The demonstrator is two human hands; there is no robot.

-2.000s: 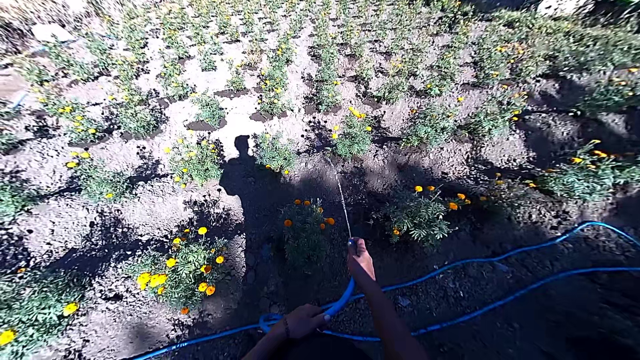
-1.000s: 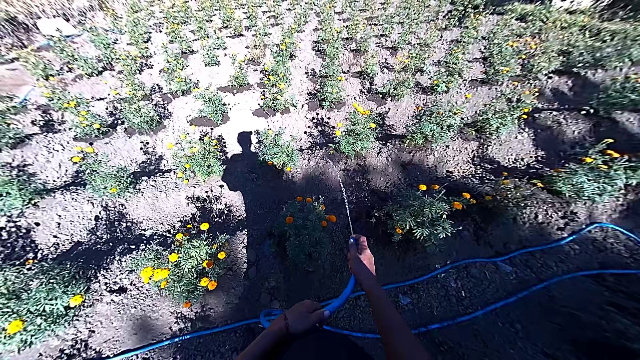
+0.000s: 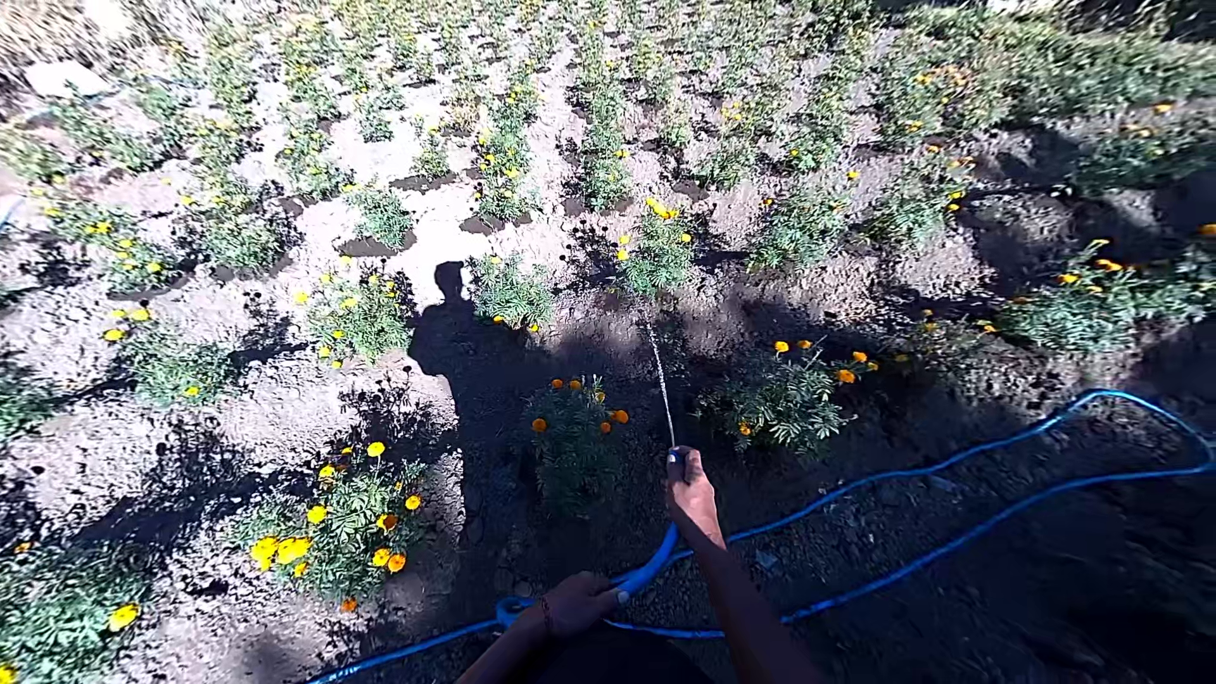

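My right hand grips the end of a blue garden hose, its thumb and fingers at the mouth. A thin stream of water leaves the hose and runs forward toward the soil below a yellow-flowered marigold plant. Lower and to the left, my left hand is closed around the same hose, near a small loop in it. An orange-flowered marigold plant grows just left of the stream, and another marigold plant stands to its right.
More hose lies in a long bend over the shaded ground at right. A flowering marigold is at lower left. Rows of plants stretch away ahead. A person's shadow falls on the soil, and a pale stone-like object lies far left.
Both hands keep their hold on the hose, and water flows in all the frames. The view has shifted slightly, showing the hose's bend at right.
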